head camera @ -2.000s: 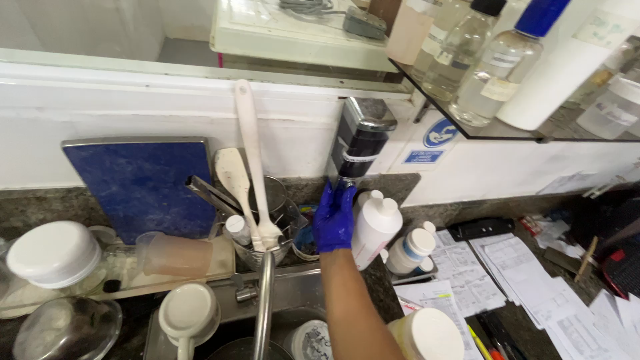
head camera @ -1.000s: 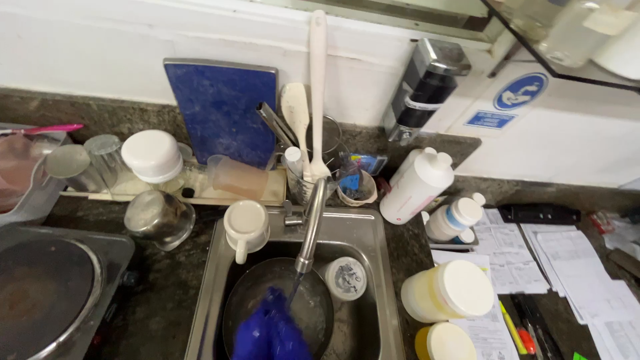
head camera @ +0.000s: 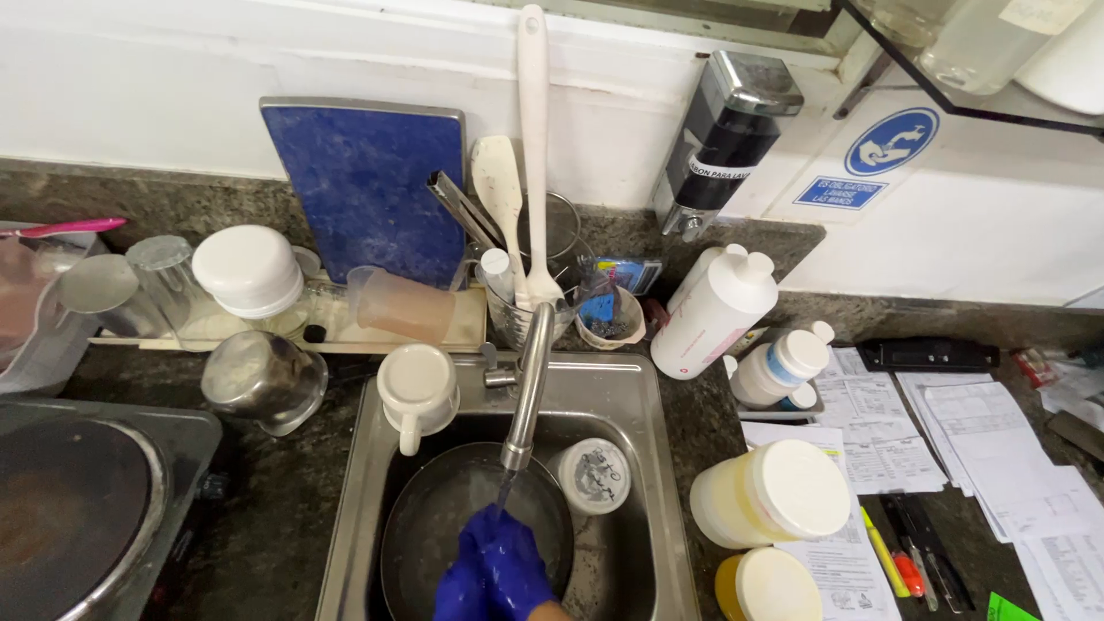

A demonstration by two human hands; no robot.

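Both of my hands wear blue gloves and press together under the stream from the curved metal faucet (head camera: pixel 530 388). My left hand (head camera: pixel 461 573) is at the left, partly covered by my right hand (head camera: pixel 509 561); whether anything lies between them is hidden. Below them, a dark round pan (head camera: pixel 431 500) sits in the steel sink (head camera: pixel 634 552). Inside the sink, right of the pan, stands a lidded tub (head camera: pixel 595 476) with handwriting on its lid. An upturned cream mug (head camera: pixel 417 388) rests on the sink's back left rim.
A soap dispenser (head camera: pixel 729 129) hangs on the wall. Behind the faucet, a jug (head camera: pixel 517 323) holds spatulas. A white bottle (head camera: pixel 716 315) and lidded jars (head camera: pixel 768 493) stand at the right, near papers (head camera: pixel 992 448). A hot plate (head camera: pixel 69 509) is at the left.
Two seconds ago one gloved hand was up at the soap dispenser; it has since come down to the sink. Both hands are now together beneath the faucet. The view has shifted.
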